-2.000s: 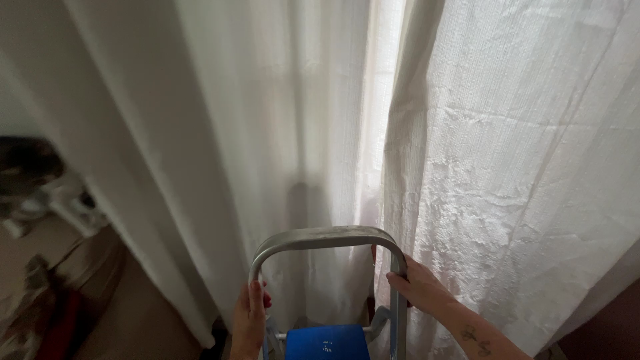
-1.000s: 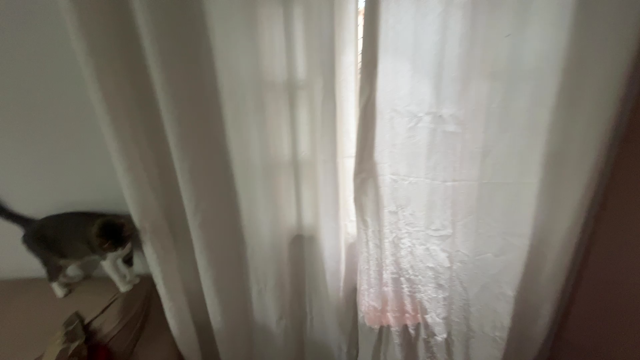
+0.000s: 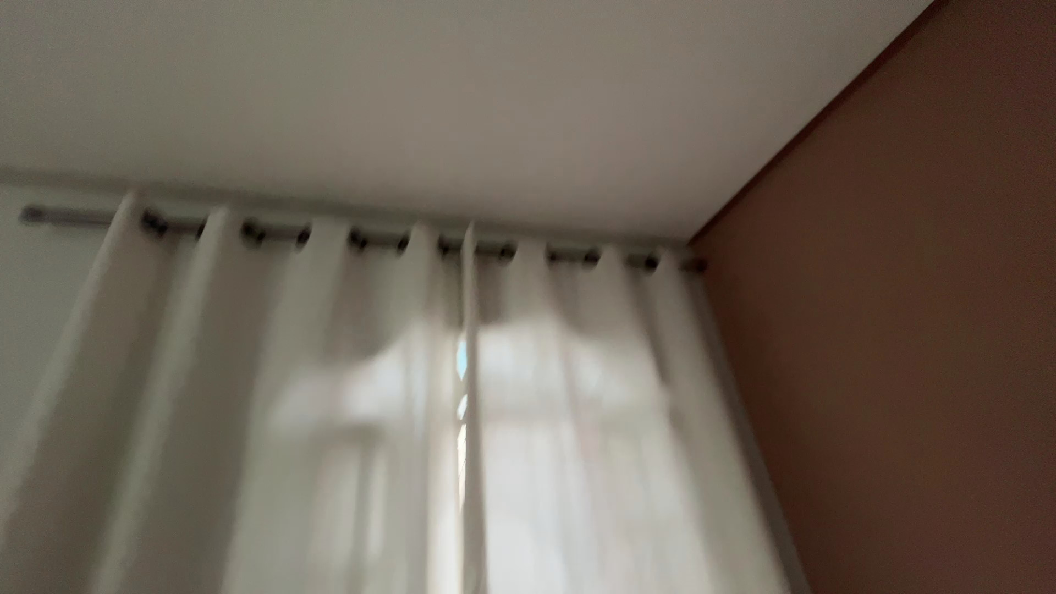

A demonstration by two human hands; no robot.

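Note:
Neither my left hand nor my right hand shows in the head view, so what they hold cannot be seen. White grommet curtains hang from a dark curtain rod (image 3: 66,216) near the ceiling. The left curtain panel (image 3: 297,462) falls in deep folds, and the right curtain panel (image 3: 577,462) is brighter, lit from behind. Between the two panels runs a narrow gap (image 3: 462,445) with daylight in it. The picture is blurred.
A pale ceiling (image 3: 412,91) spans the top of the view. On the right, a reddish-brown wall (image 3: 907,346) meets it beside the rod's end. Part of a light wall (image 3: 33,289) shows at the left.
The view has swung up to the rod and ceiling. My hands, on a stepladder's metal rail two seconds ago, are out of view, as are the ladder and the cat.

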